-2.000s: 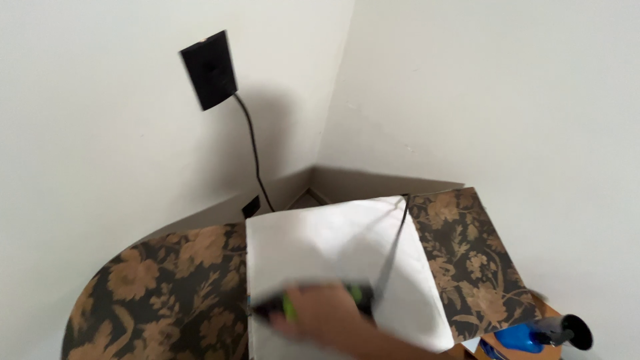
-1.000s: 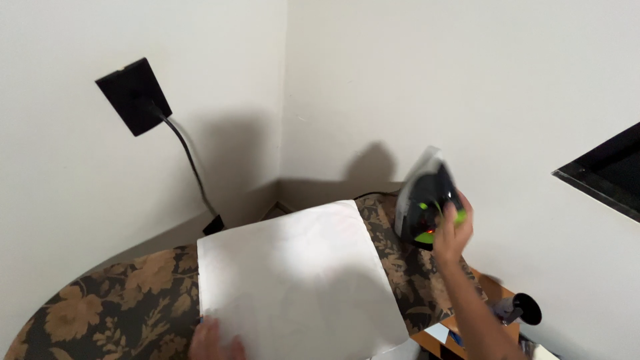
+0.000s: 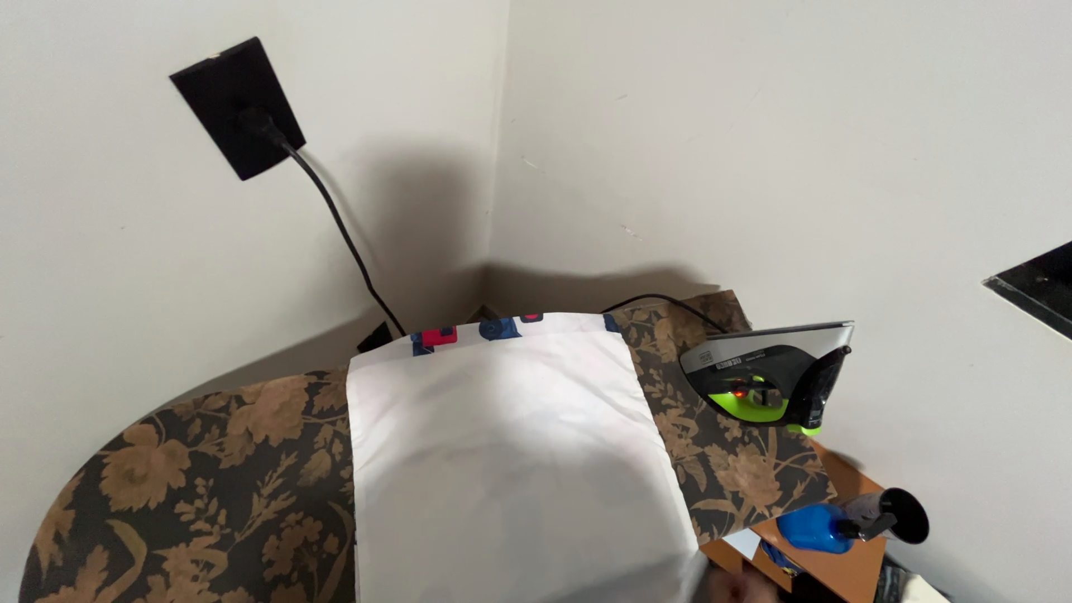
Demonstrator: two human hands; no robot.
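A white cloth (image 3: 511, 452) lies across the ironing board (image 3: 243, 469), with red and dark blue print showing along its far edge. To its right on the board rests a clothes iron (image 3: 758, 377), black, silver and green, its red light lit and its soleplate side towards the wall. No hand touches the iron. At the bottom edge, beside the cloth's near right corner, a blurred skin-toned shape may be my right hand (image 3: 741, 584); its grip cannot be made out. My left hand is out of view.
A black wall socket plate (image 3: 239, 109) holds a plugged-in cord (image 3: 339, 218). Walls meet behind the board. At lower right, an orange-brown surface (image 3: 846, 477) bears a blue bottle (image 3: 812, 528) and a dark cylindrical container (image 3: 904, 515). A black panel (image 3: 1038, 289) is at far right.
The iron, in my right hand a second ago, now rests on the board. My left hand has left the cloth. The cloth's far edge now shows coloured print.
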